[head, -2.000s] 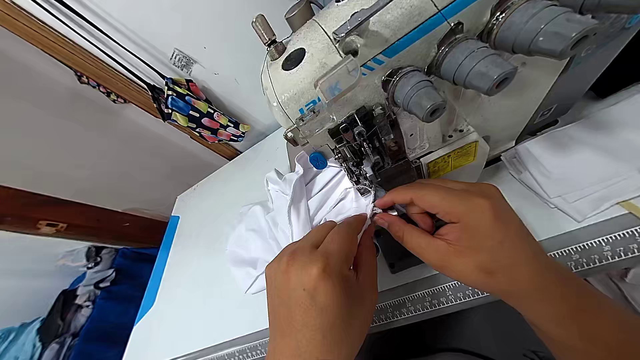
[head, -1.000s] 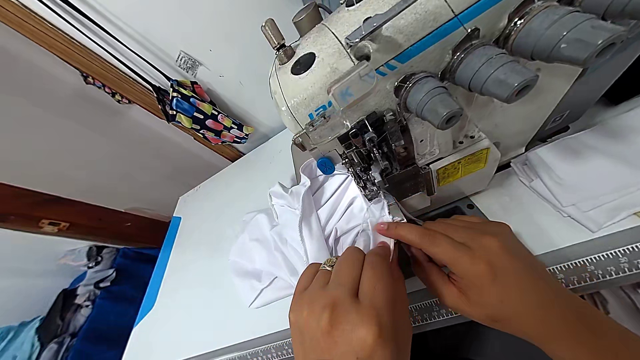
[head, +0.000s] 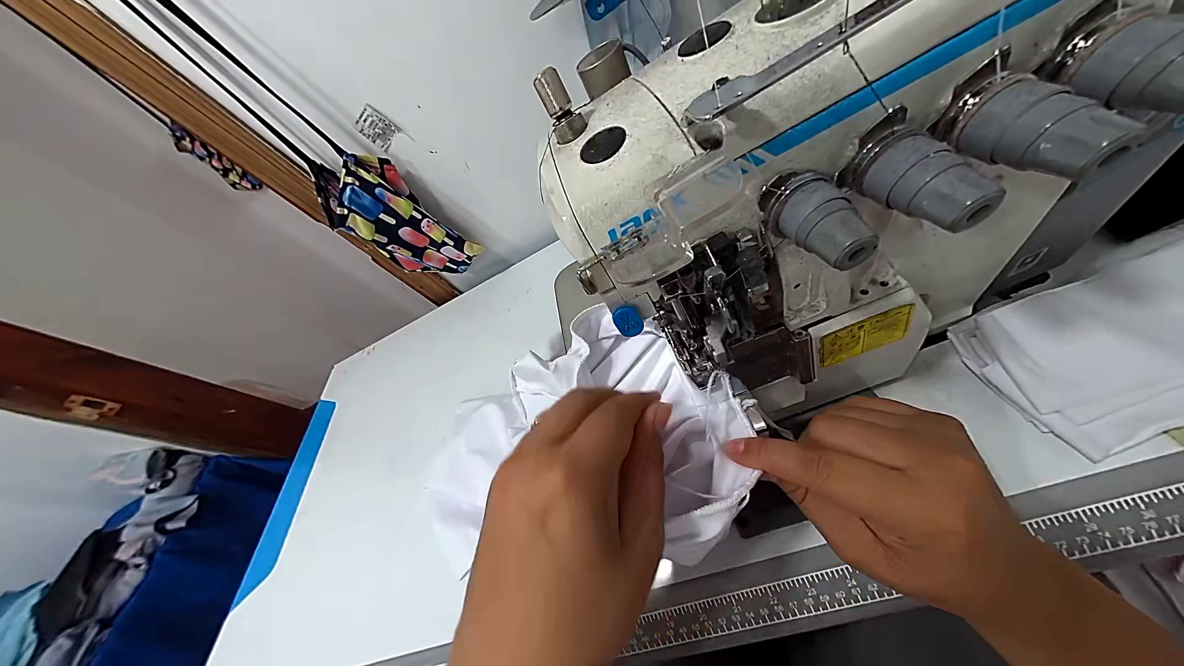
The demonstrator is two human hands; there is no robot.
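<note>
White fabric [head: 684,444] lies bunched on the table under the presser foot area of a Jack overlock sewing machine [head: 712,305]. My right hand [head: 888,490] pinches the fabric's stitched edge between thumb and index finger, just in front of the needle area. My left hand [head: 583,509] is raised over the fabric, its fingers bent together and slightly blurred; whether cloth is between them cannot be told. A blue round knob [head: 627,320] sits left of the needles, beside the cloth.
Folded white fabric pieces [head: 1082,351] lie right of the machine. A measuring tape strip [head: 768,601] runs along the table's front edge. A patterned pouch [head: 398,213] hangs by the wall. Dark and blue cloth [head: 176,555] is at the lower left.
My left hand has come off the fabric beside my right hand and moved left. The fabric's edge now curves open in front of the needles. My right hand remains at the edge.
</note>
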